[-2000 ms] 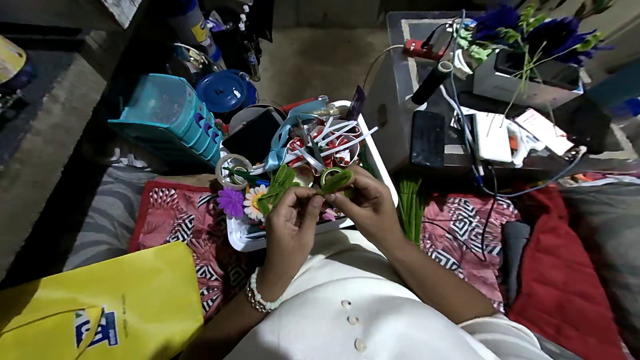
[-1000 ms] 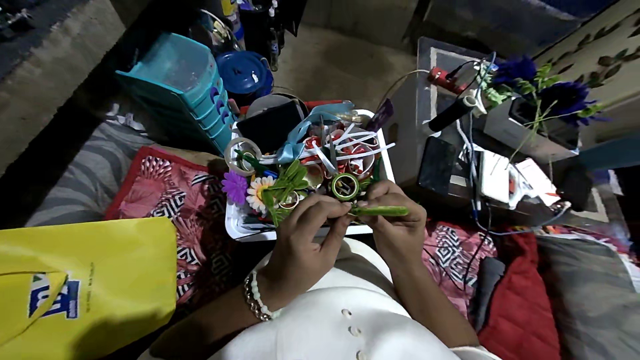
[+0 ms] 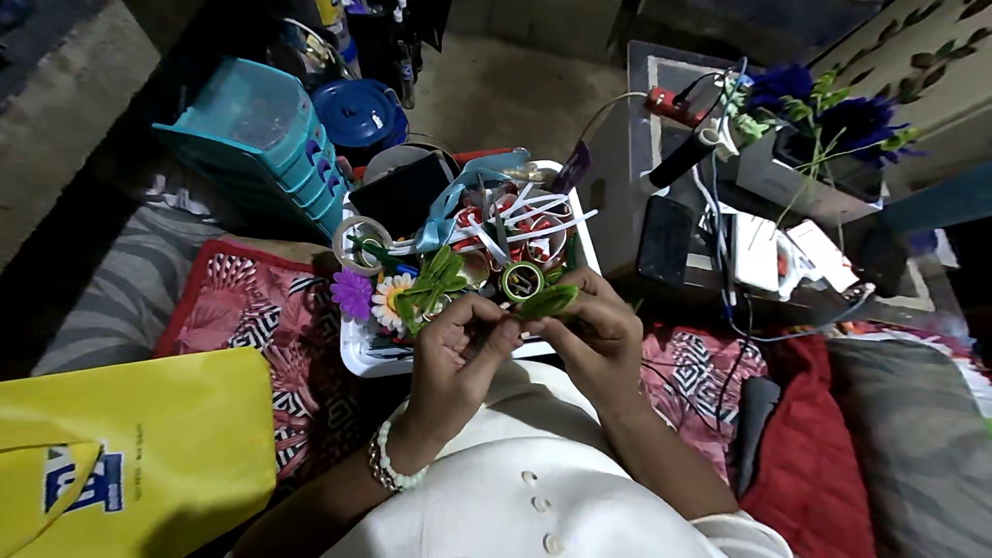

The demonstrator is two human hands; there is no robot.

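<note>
A green fuzzy leaf-shaped piece [image 3: 547,301] is pinched between my two hands above the near edge of a white plastic tray [image 3: 364,358]. My left hand [image 3: 457,364] has thumb and forefinger together at its left end. My right hand [image 3: 593,341] grips its right part. Just left of my hands, a bunch of green leaf pieces [image 3: 435,287] lies on the tray's contents, beside a white-and-orange flower [image 3: 393,301] and a purple flower [image 3: 353,294]. A roll of green tape [image 3: 521,280] is right behind the held leaf. Scissors [image 3: 498,225] lie among white strips.
Left of the tray stand a teal drawer unit [image 3: 256,132] and a blue lidded bucket [image 3: 356,112]. A yellow bag [image 3: 139,449] lies at the near left. On the right, a table [image 3: 612,201] bears a black phone [image 3: 665,240], cables and potted blue flowers [image 3: 860,124].
The leaf piece between my hands was seen as a looped shape two seconds ago, then as a narrow edge-on strip; its broader face shows now. Both hands stay together at the tray's near edge.
</note>
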